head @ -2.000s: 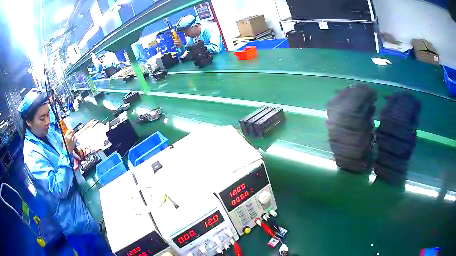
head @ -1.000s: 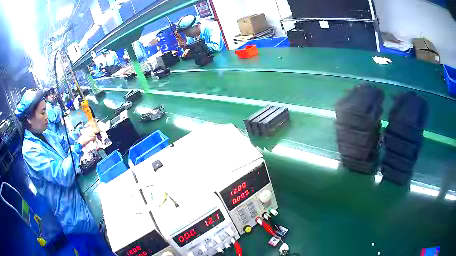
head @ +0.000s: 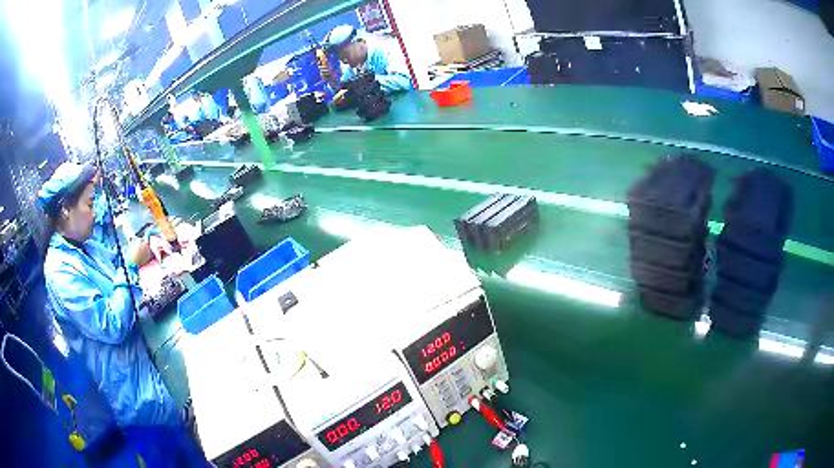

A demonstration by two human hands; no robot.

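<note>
Neither of my hands is in view. Nearest in front stand white-cream bench power supplies side by side; the right one (head: pixel 453 361) shows red digits near 12.0, and the middle one (head: pixel 370 416) shows 12.0 too. Red test leads (head: pixel 489 413) come from their fronts, with clip ends on the green surface. A group of black housings (head: pixel 497 222) lies on the belt behind the supplies. Two tall stacks of black trays stand side by side at the right, a left stack (head: pixel 670 238) and a right stack (head: pixel 752 251), somewhat blurred.
Two blue bins (head: pixel 272 269) stand behind the supplies. A person in a blue coat (head: pixel 91 302) works at the left by an orange screwdriver (head: pixel 155 212). Another blue-coated person (head: pixel 370 69) sits across the belt near an orange-red bin (head: pixel 451 93). A greyish lacy piece (head: pixel 283 210) lies on the belt.
The black housings and both tray stacks have moved to the right along the belt. The person at the left has shifted their hands and the orange screwdriver.
</note>
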